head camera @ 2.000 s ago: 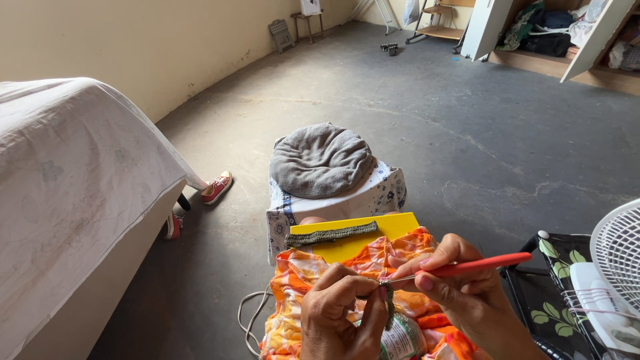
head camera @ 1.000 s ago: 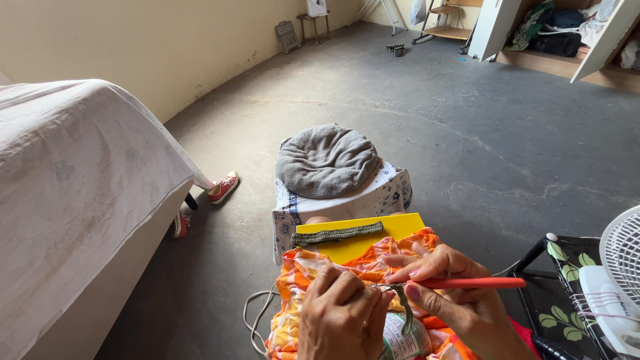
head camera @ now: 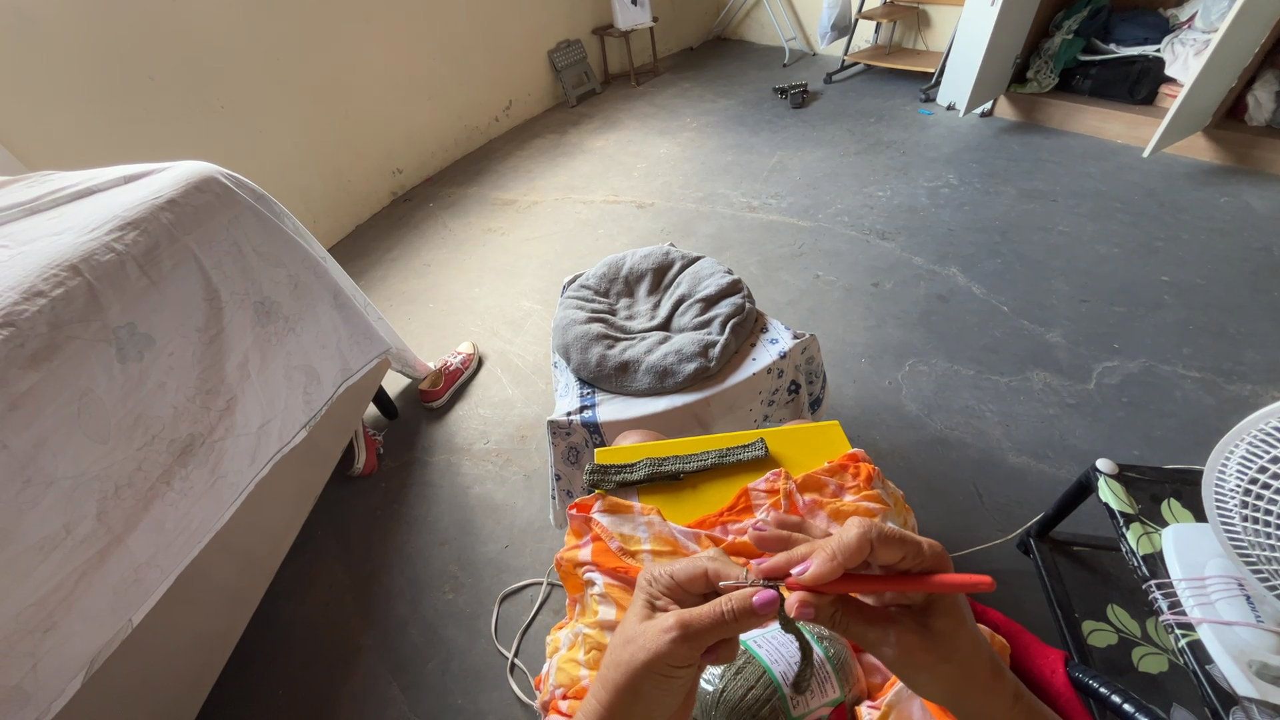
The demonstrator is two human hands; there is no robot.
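Observation:
My right hand [head camera: 880,590] grips a crochet hook by its red handle [head camera: 900,583], the metal tip pointing left. Between the thumb and fingers of my left hand [head camera: 690,620] is the top of a narrow green crocheted strip [head camera: 797,650], at the hook's tip. The strip hangs down in front of a ball of green yarn [head camera: 745,685] with a paper label, which lies in my lap on orange and white patterned cloth [head camera: 600,560]. Beyond it, a finished-looking flat green crocheted band [head camera: 680,465] rests across a yellow board or folder [head camera: 800,450].
A grey round cushion [head camera: 655,320] sits on a cloth-covered stool [head camera: 700,410] ahead. At the left stands a sheet-draped piece of furniture [head camera: 170,400] beside red sneakers [head camera: 450,375]. To the right are a white fan [head camera: 1245,500] and a black-framed rack with leaf-print fabric [head camera: 1120,590].
Both hands stay close together at the work. The red handle, tilted up to the right two seconds ago, now lies nearly level.

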